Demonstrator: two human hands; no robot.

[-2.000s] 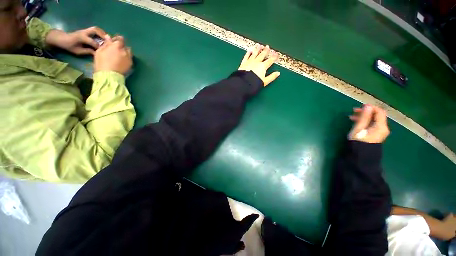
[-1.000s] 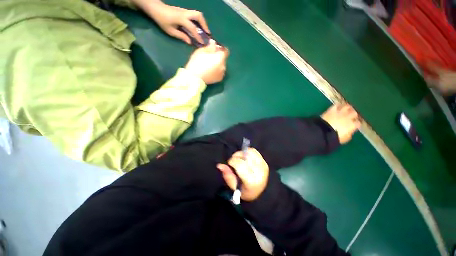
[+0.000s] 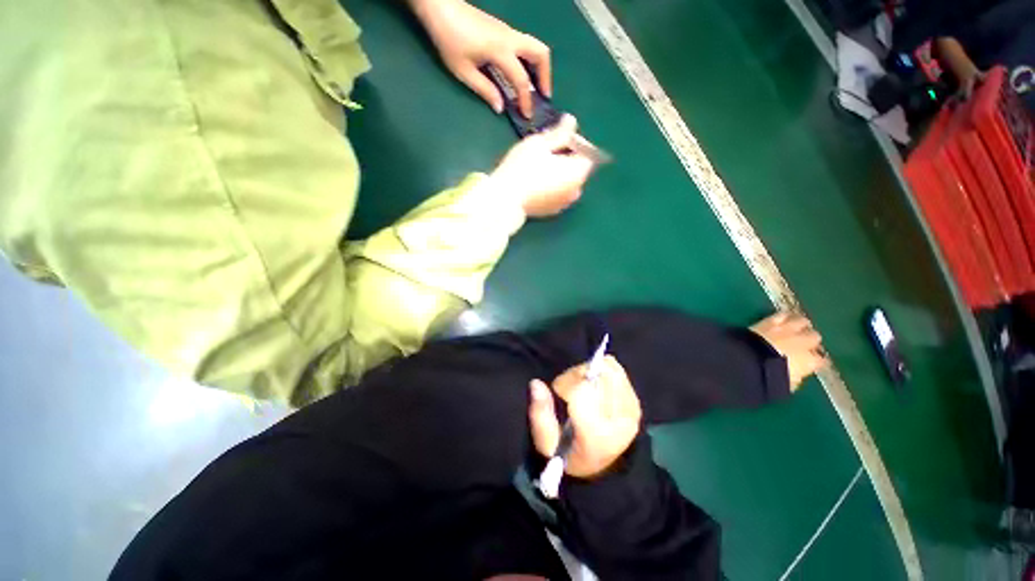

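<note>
My right hand (image 3: 602, 418) is near the lower middle, closed around a slim tool (image 3: 554, 468) with a white wrap at its lower end; a pale tip sticks out above the fingers. The hand is beside my left sleeve. My left hand (image 3: 798, 346) rests at the worn pale edge strip (image 3: 726, 210), with no thing visible in it; its fingertips are small and partly unclear. A dark phone unit (image 3: 886, 344) with a white patch lies on the green surface beyond the strip, apart from my hand.
A coworker in a light green jacket (image 3: 148, 193) sits at left, both hands on a dark phone (image 3: 524, 104) with a slim tool. Stacked red trays (image 3: 974, 193) stand at upper right, with part of another person behind. A thin white line (image 3: 826, 524) crosses the green tabletop (image 3: 647, 244).
The view has swung, bringing the coworker and red trays further in. My right hand has moved from the table's right side to beside my left sleeve. My left hand stays at the edge strip.
</note>
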